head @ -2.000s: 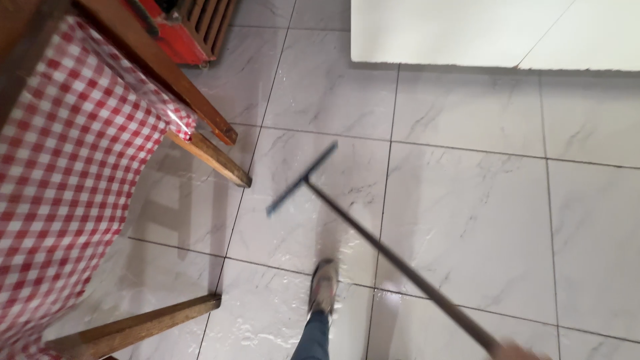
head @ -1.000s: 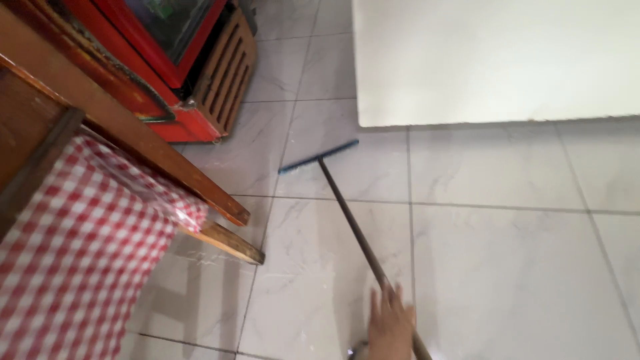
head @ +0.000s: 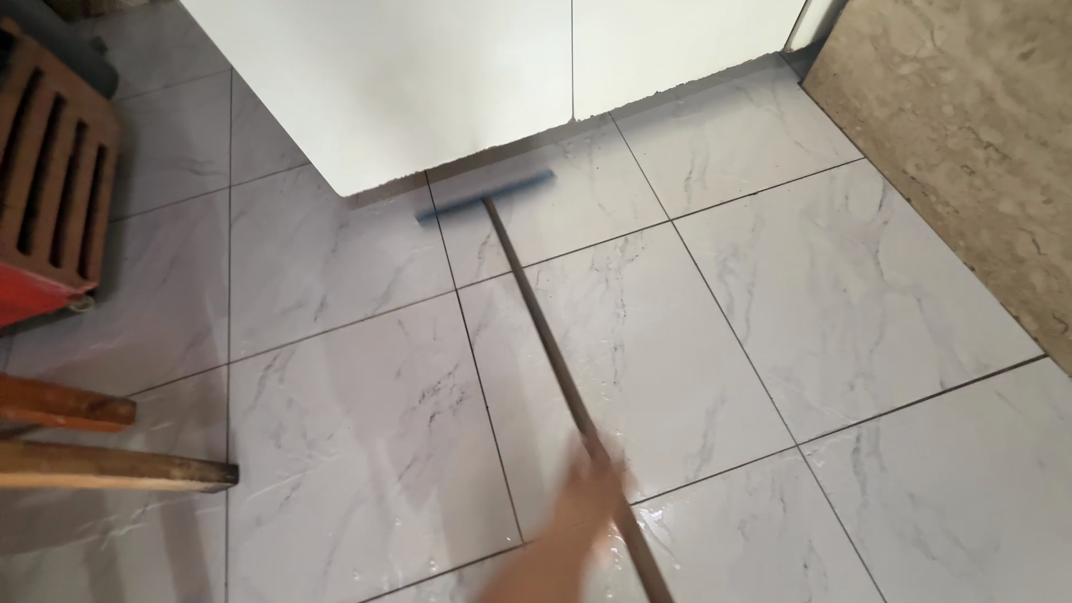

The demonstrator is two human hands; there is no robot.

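Note:
A floor squeegee with a blue blade point(head: 523, 182) lies across the tiles just in front of the white panel's lower edge. Its long brown pole point(head: 548, 343) slants down to the bottom edge of the view. My left hand point(head: 590, 481), blurred by motion, is closed around the pole below its middle, the forearm coming in from the bottom. The pole runs on past the hand to the lower right. My right hand is out of view. Small wet glints show on the tiles around the hand.
White, grey-veined floor tiles point(head: 352, 469) bear wet streaks. A white panel point(head: 469, 75) with a rough lower edge stands ahead, a beige stone slab point(head: 971, 126) at the right. At the left are wooden legs point(head: 126, 466) and a slatted brown grille point(head: 50, 159) above a red base.
The view has swung right, bringing in the stone slab and losing the checked cloth. The squeegee blade now lies by the white panel's lower edge; earlier it was nearer the wooden legs.

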